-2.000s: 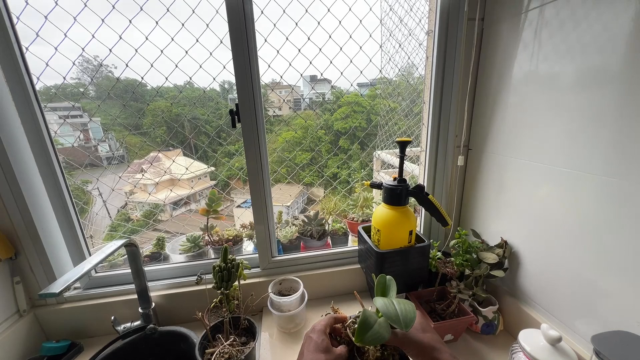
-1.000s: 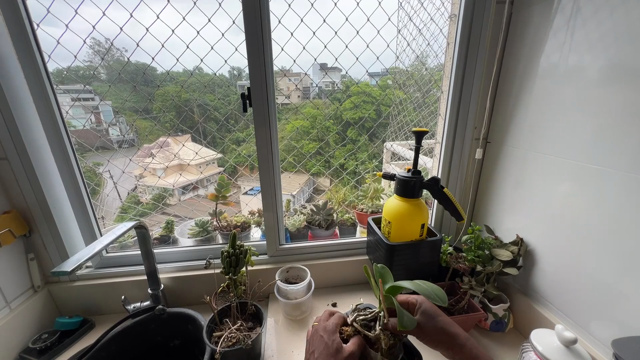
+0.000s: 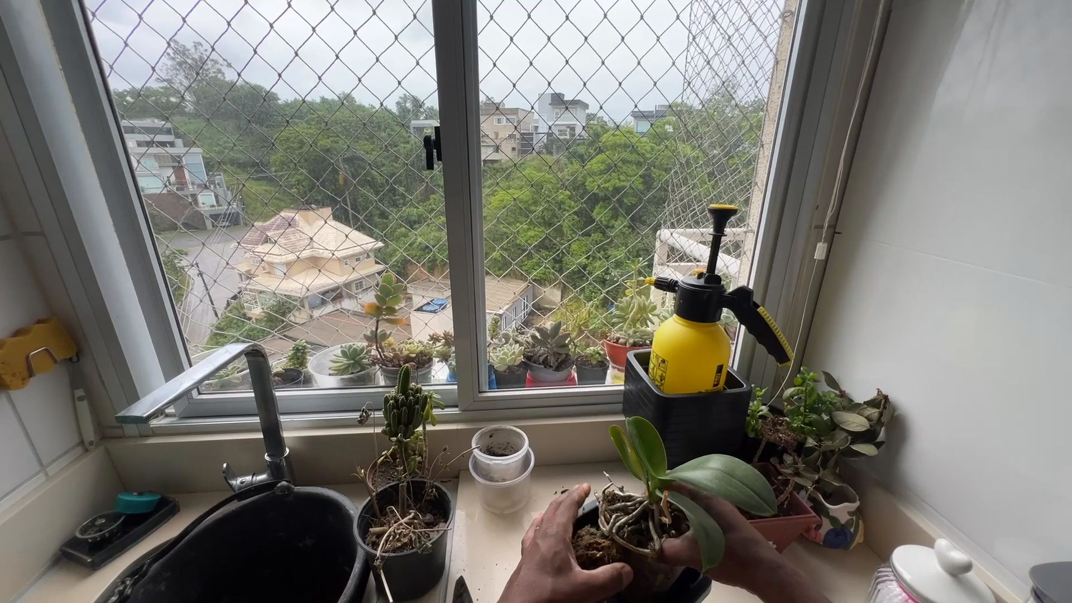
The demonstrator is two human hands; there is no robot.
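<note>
An orchid point(image 3: 653, 469) with broad green leaves and pale tangled roots stands in a dark pot at the lower centre-right. My left hand point(image 3: 557, 557) rests against the pot's left side, fingers spread around dark potting material point(image 3: 593, 546) at its rim. Partly hidden by the leaves, my right hand point(image 3: 729, 544) holds the orchid's root ball on the right. Just behind the plant is a square black planter point(image 3: 687, 419) with a yellow pump sprayer point(image 3: 690, 352) in it. The bottom of the orchid's pot is out of view.
On the left are a black bucket point(image 3: 251, 548), a faucet point(image 3: 266, 410) and a potted cactus point(image 3: 405, 519). Stacked plastic cups point(image 3: 501, 469) stand near the window sill. To the right are a terracotta-coloured planter point(image 3: 783, 523) with leafy plants and a white lidded jar point(image 3: 942, 574).
My left hand's fingers have spread wider along the pot's left side. The orchid's leaves have shifted and now lean further right over my right hand.
</note>
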